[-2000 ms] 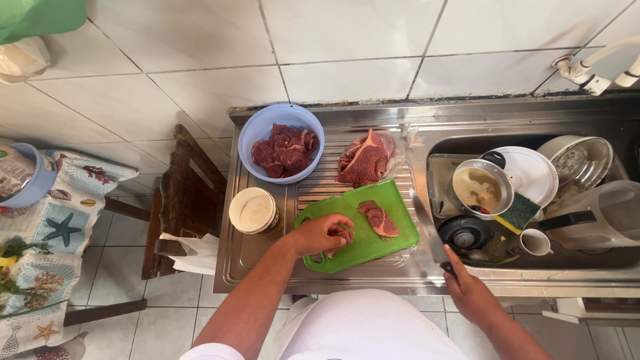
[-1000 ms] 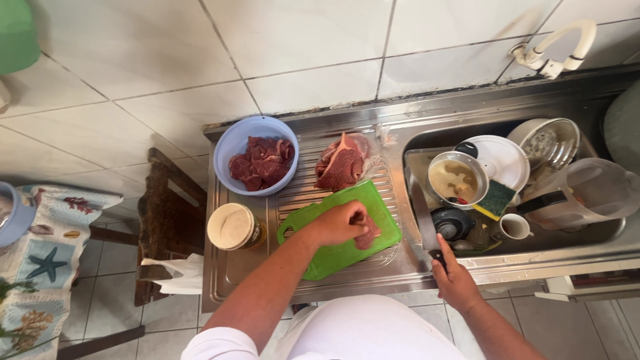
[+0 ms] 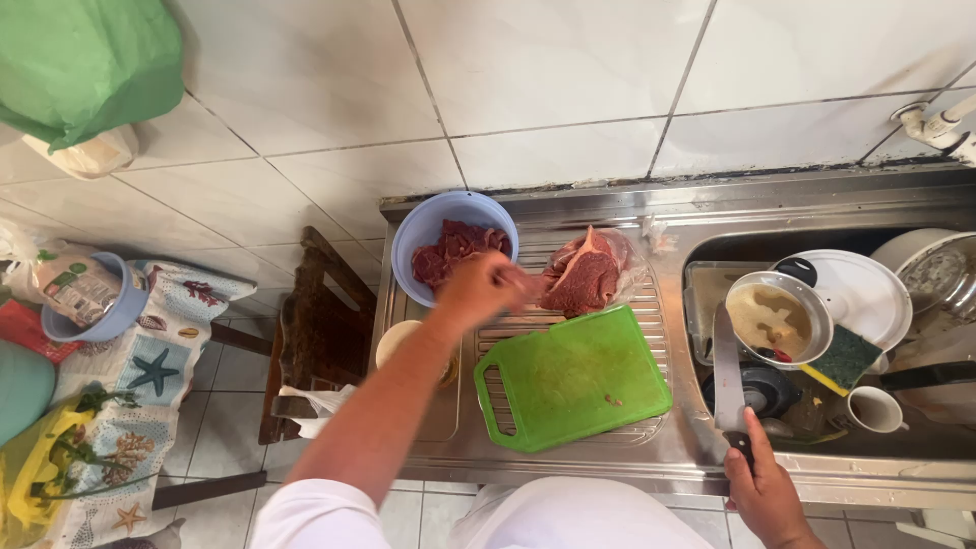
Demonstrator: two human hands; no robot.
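My left hand (image 3: 480, 293), blurred by motion, holds a piece of raw meat (image 3: 520, 288) at the near right rim of the blue plastic bowl (image 3: 402, 263), which has cut meat (image 3: 465, 242) in it. Right of the bowl, a larger chunk of raw meat (image 3: 581, 278) lies on a clear plastic bag. The green cutting board (image 3: 576, 374) bears only a small scrap of meat. My right hand (image 3: 766, 488) grips the black handle of a kitchen knife (image 3: 728, 374), its blade pointing away from me over the sink's left edge.
The steel sink (image 3: 705, 252) holds a pot with cloudy liquid (image 3: 779, 316), a white lid, a sponge (image 3: 842, 358), a mug (image 3: 875, 409) and a pitcher. A white tub (image 3: 396, 341) is partly behind my left forearm. A wooden chair (image 3: 324, 305) and a cloth-covered table (image 3: 156, 366) stand left.
My left hand has moved from the cutting board up toward the blue bowl with meat in it. Meat pieces on the board earlier are off it now. The knife stays in my right hand.
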